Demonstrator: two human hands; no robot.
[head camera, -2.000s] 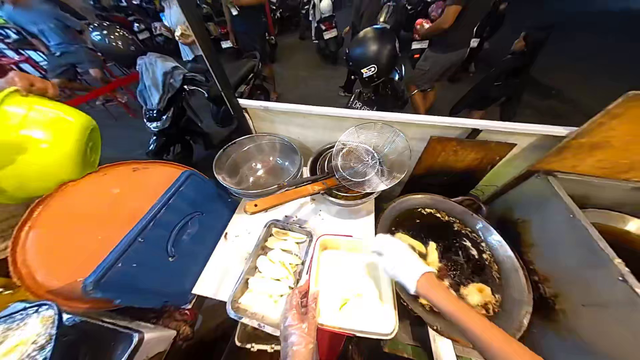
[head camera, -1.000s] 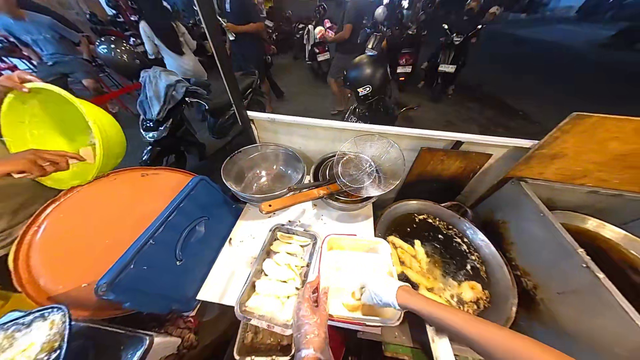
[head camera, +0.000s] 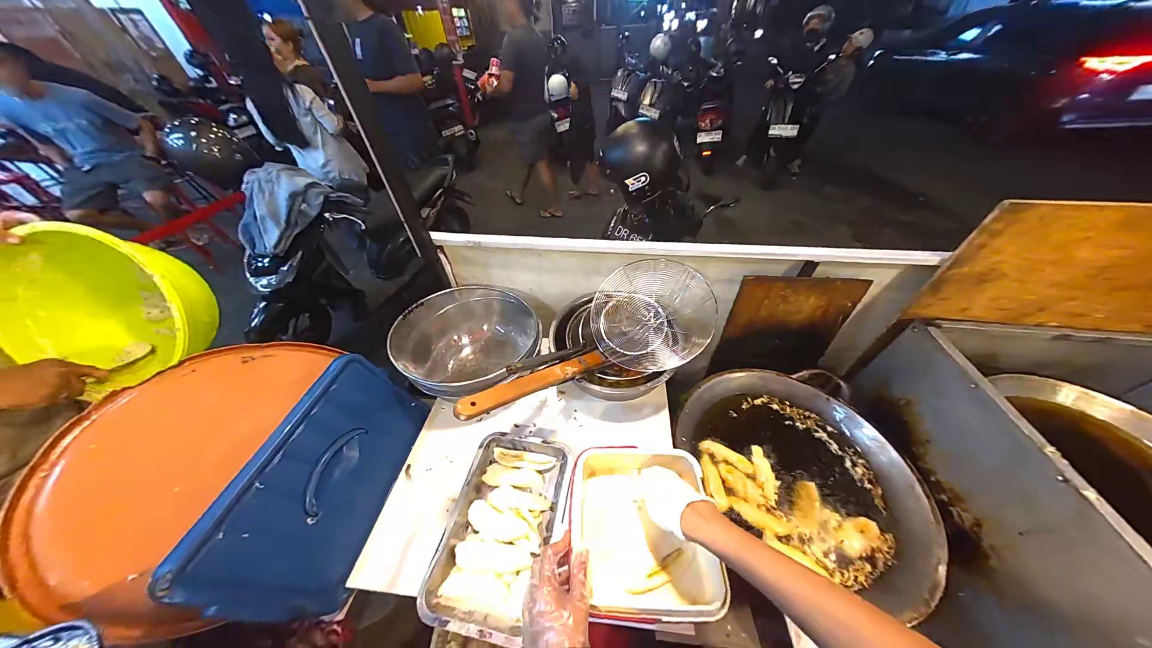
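Observation:
My right hand, covered in white batter or a pale glove, reaches into a rectangular tub of batter with pieces of sliced food in it; its fingertips and grip are hidden. My left hand, in a clear plastic glove, rests between the tub and a metal tray. Pale banana-like slices fill that tray. Right of the tub, battered pieces fry in dark oil in a wide wok.
A wire skimmer lies over bowls behind the tub, beside a strainer basket. At left are an orange lid, a blue lid and another person's hand at a yellow-green bucket. A second oil pan stands far right.
Two seconds ago my right hand was at the wok's left edge; it has moved left into the batter tub. More pieces float in the oil. The other person's bucket has tilted.

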